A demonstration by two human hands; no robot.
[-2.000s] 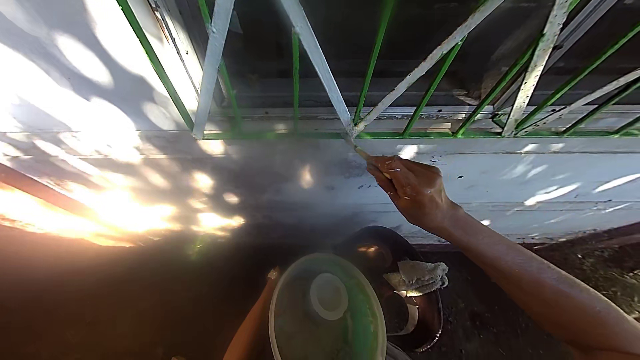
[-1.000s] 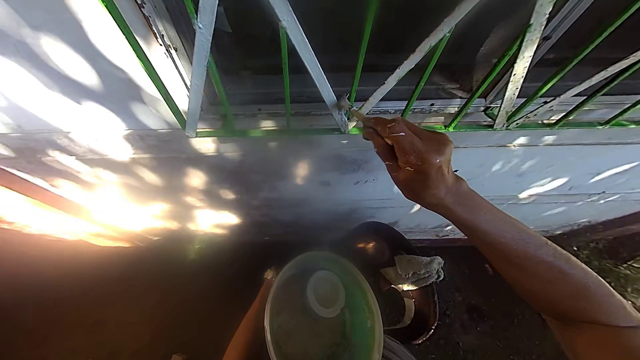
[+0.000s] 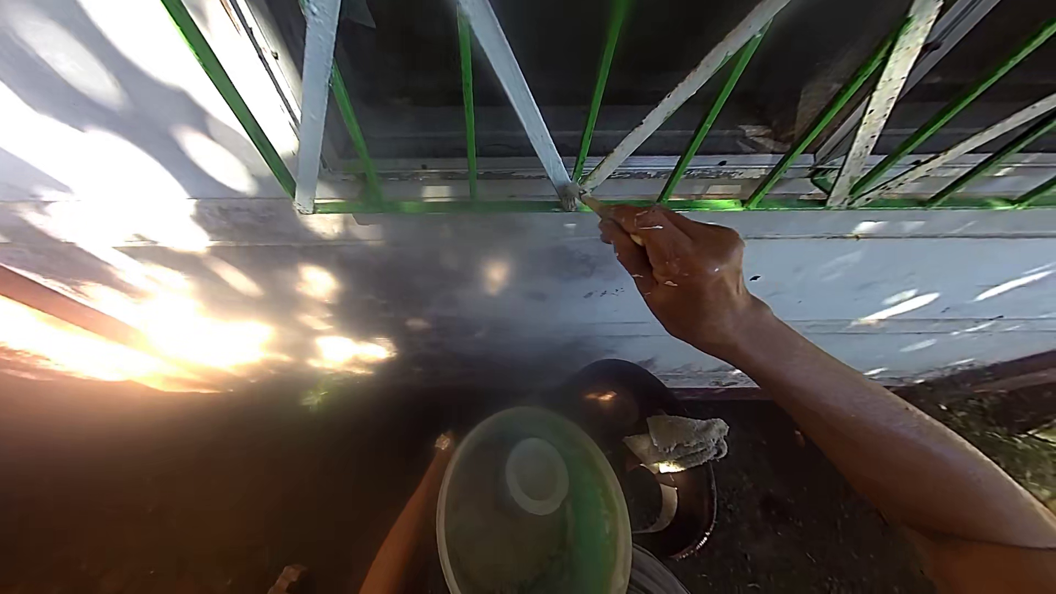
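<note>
My right hand point(image 3: 681, 268), flecked with white, grips a thin paintbrush point(image 3: 592, 200) by its handle. The brush tip touches or nearly touches the foot of a white metal bar point(image 3: 524, 99), where it meets the green bottom rail point(image 3: 462, 206) of a window grille. Below, a round translucent tub point(image 3: 535, 503) with a paler disc inside and a green tint along its right side stands at the bottom centre. My left forearm runs up beside the tub; most of my left hand point(image 3: 444, 443) is dark or hidden, and what it holds cannot be made out.
A dark round container point(image 3: 701, 528) sits right of the tub, a crumpled whitish rag point(image 3: 681, 441) on it. The pale wall point(image 3: 866, 272) spans the middle under the grille. Dark ground lies below, with plants point(image 3: 1023, 437) at the right. Strong sun glare covers the left.
My right hand first rose with the brush to the joint of the white bars, then turned a little, the brush tip now lower at the bar's foot. The tub stays at the bottom centre.
</note>
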